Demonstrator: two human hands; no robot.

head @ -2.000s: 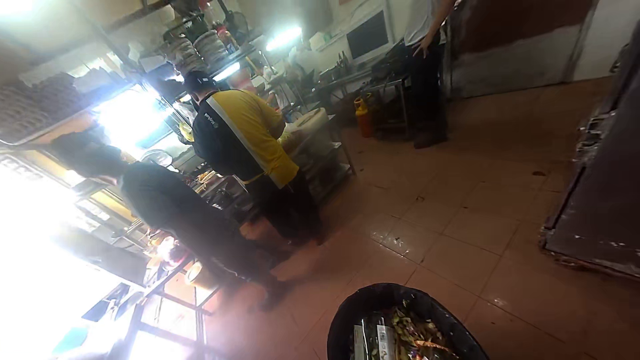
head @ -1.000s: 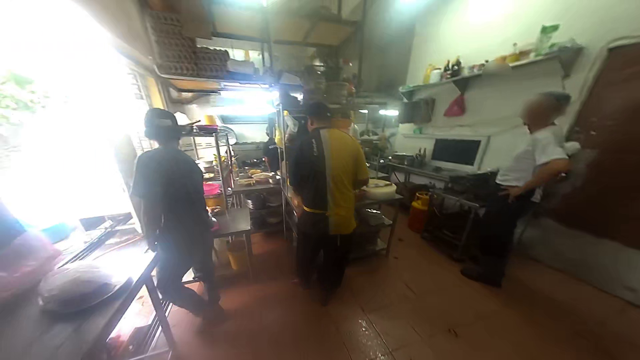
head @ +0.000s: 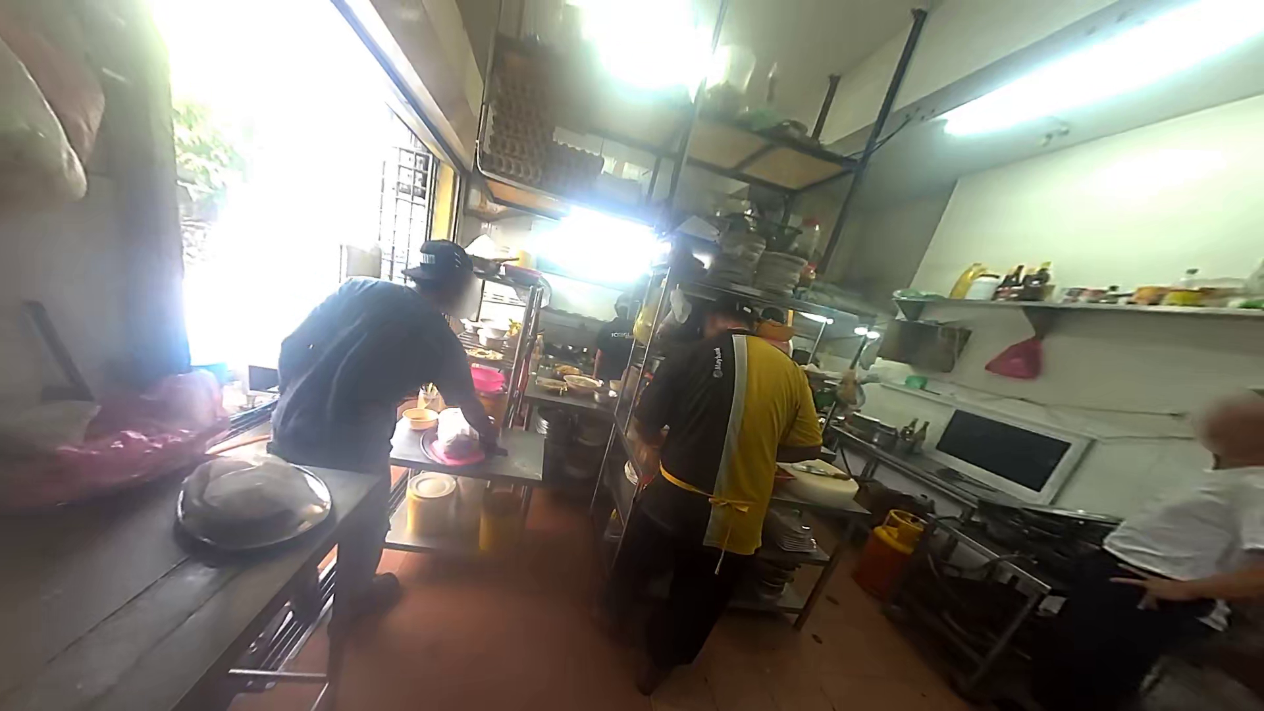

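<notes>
Neither my left hand nor my right hand shows in the head view, so what they hold or touch cannot be told. Closest to me, at the lower left, is a metal-topped table [head: 109, 602]. A round metal tray under a domed clear cover [head: 255, 502] lies on it. Behind that, a pink plastic bag [head: 148, 434] rests near the window. Farther ahead, a small steel table [head: 513, 459] bears a pink plate [head: 452, 450] with a whitish bundle on it and a yellow bowl [head: 421, 419].
A person in dark clothes [head: 365, 365] bends over the small table. Another in a black and yellow shirt [head: 736, 434] stands at a steel rack. At right are a person in a white shirt [head: 1185, 533], an orange gas cylinder [head: 889, 553] and a wall shelf [head: 1076, 306].
The person in dark clothes, upright one second ago, now leans over the small table. The view has swung up and left from the floor, where a black bin with scraps showed two seconds ago.
</notes>
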